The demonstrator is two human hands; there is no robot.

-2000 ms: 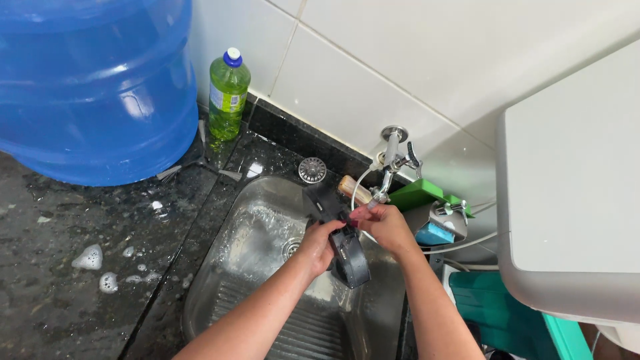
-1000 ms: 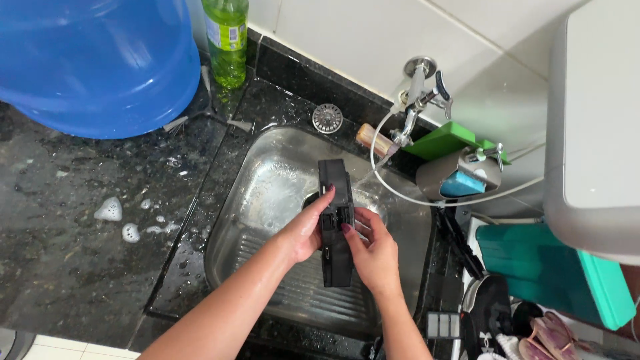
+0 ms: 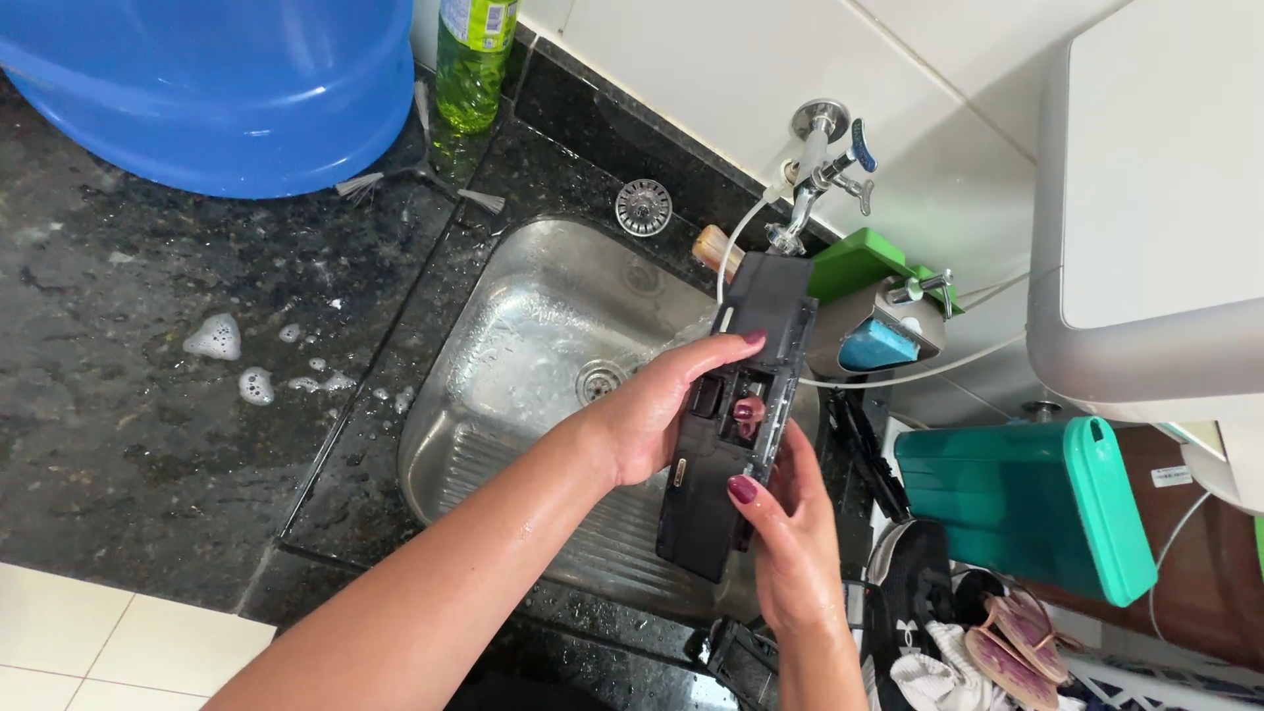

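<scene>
A long black plastic part (image 3: 706,484), wet and with rectangular openings in its middle, is held tilted over the stainless steel sink (image 3: 474,336). My left hand (image 3: 657,405) grips its left side, the thumb lying across the upper face. Below and to the right, my right hand (image 3: 790,509) holds the other edge, with a fingertip showing through an opening. The chrome faucet (image 3: 805,197) is just above the part's top end. Water splashes in the basin beside the drain (image 3: 598,383). What the part belongs to cannot be told.
A blue water jug (image 3: 227,99), a green liquid bottle (image 3: 474,69) and a sink strainer (image 3: 643,207) stand behind. A caddy with a blue sponge (image 3: 879,346), a white hose, a teal container (image 3: 1017,494) and a white appliance (image 3: 1165,178) are right. Foam spots the granite counter (image 3: 118,395).
The black part has gone from upright in view to tilted, its top leaning right. My left thumb now lies higher on it. Two seconds ago both hands were nearer the faucet.
</scene>
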